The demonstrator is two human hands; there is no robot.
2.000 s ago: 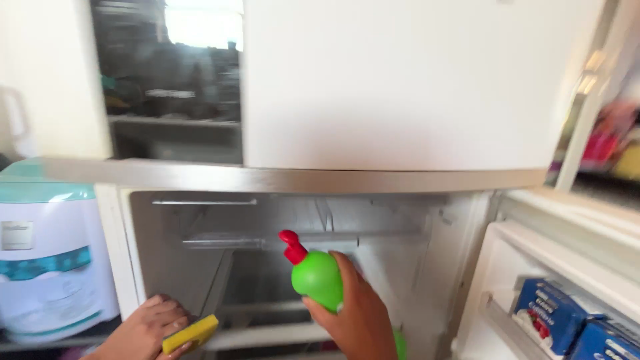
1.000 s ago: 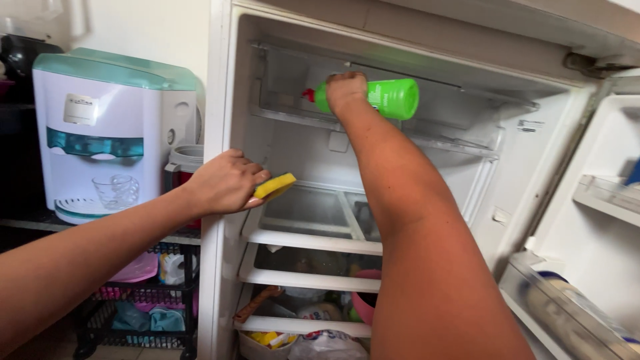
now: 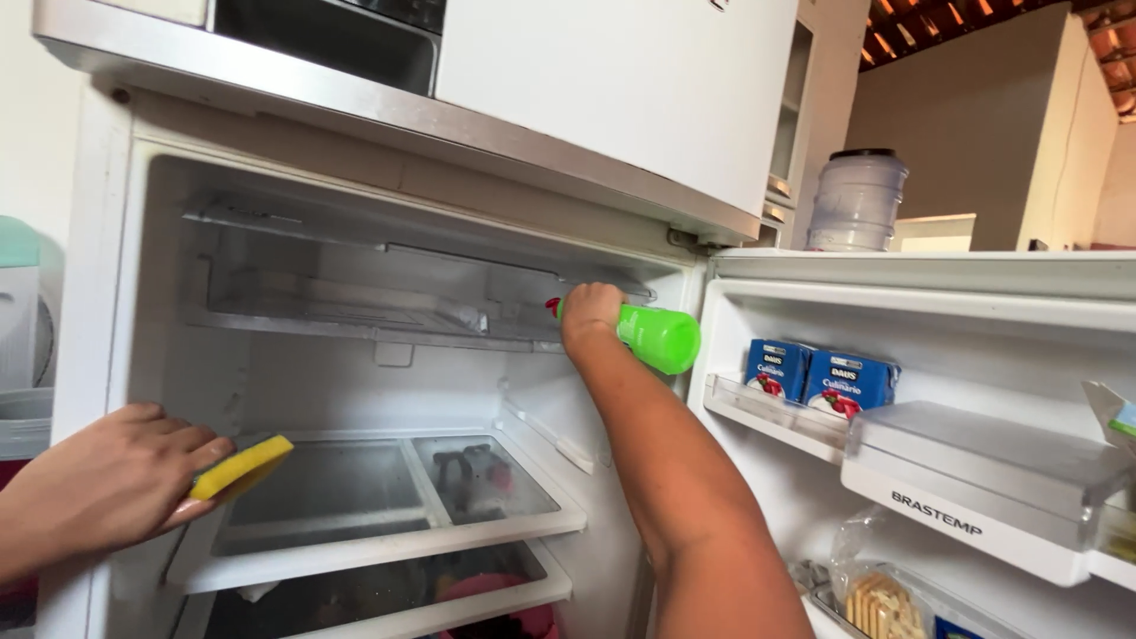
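Note:
My right hand (image 3: 593, 311) grips a green plastic squeeze bottle (image 3: 661, 337) with a red cap. The bottle lies nearly level, its cap pointing left, in front of the right part of a clear plastic upper compartment (image 3: 355, 324) inside the refrigerator. My left hand (image 3: 146, 475) holds a yellow sponge (image 3: 241, 467) between thumb and fingers at the refrigerator's left edge. That sponge is over the left part of a glass shelf with a white frame (image 3: 382, 541).
The open refrigerator door (image 3: 772, 302) stands at the right, with blue cartons (image 3: 850, 386), a clear-lidded door compartment (image 3: 976, 461) and packaged bread (image 3: 883, 608). Below the glass shelf, a pink container (image 3: 497, 590) shows. A water dispenser (image 3: 18, 311) is at the left edge.
Since two seconds ago, the bottle has gone from upright with its cap up to nearly level. Both hands still hold their things. The view has shifted considerably.

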